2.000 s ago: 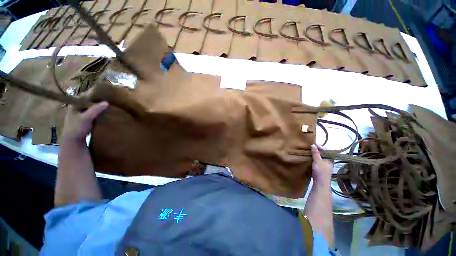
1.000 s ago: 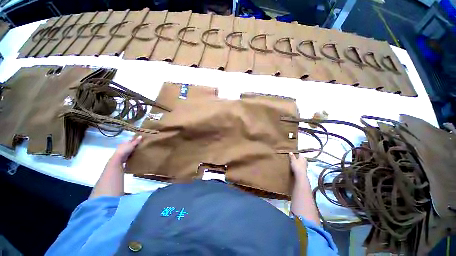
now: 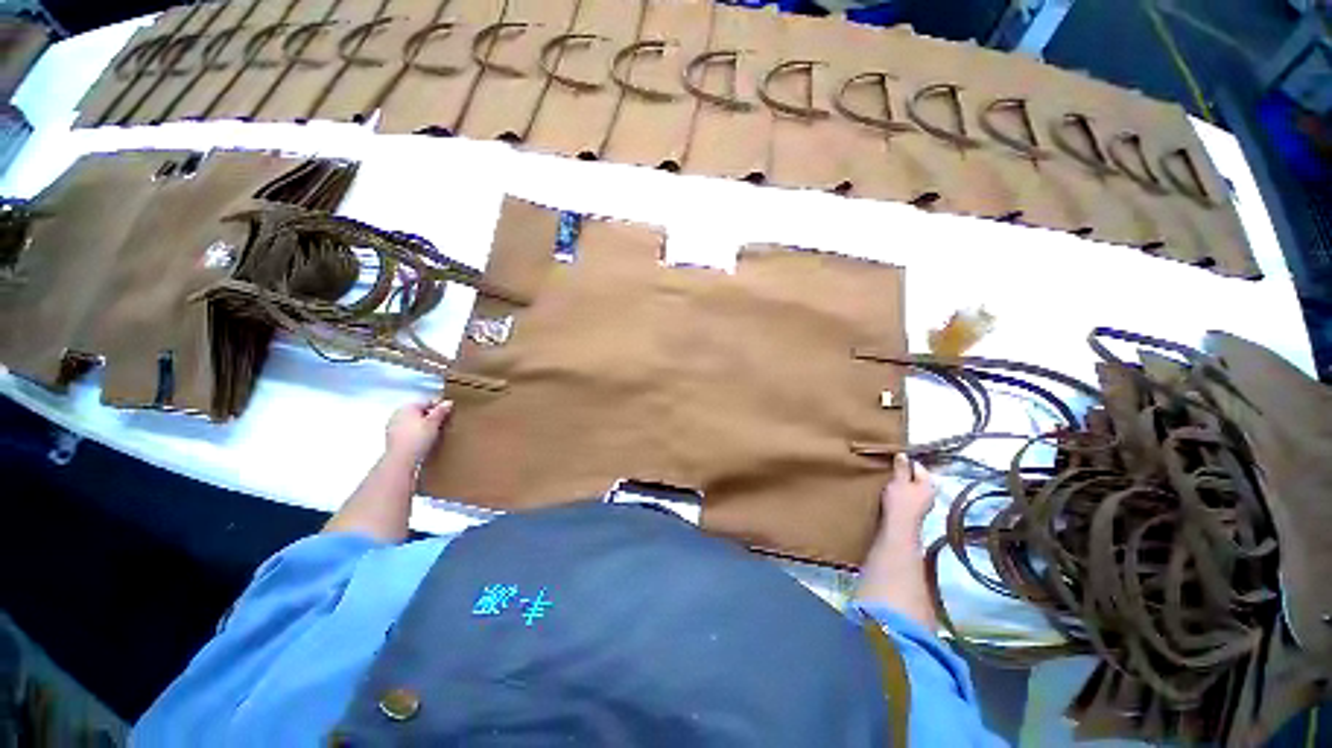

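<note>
A brown bag body panel lies flat on the white table in front of me, with a square notch at its far edge and one at its near edge. Handles reach out from both side ends. A dark-blue label and a silvery patch show at its left part, a small pale square at its right. My left hand grips the panel's left edge. My right hand grips its right edge near the lower handle end. The fingertips are partly hidden.
A glue bottle lies beyond the panel's right end. Stacked bag bodies lie at the left, with bundled handles. A large tangle of handles and more brown panels are at the right. Overlapped bag pieces cross the far side.
The panel was lifted and folded at the left, then came down and now lies flatter, its wrinkles mostly gone. My left hand has moved right and down with its edge; both hands still hold it.
</note>
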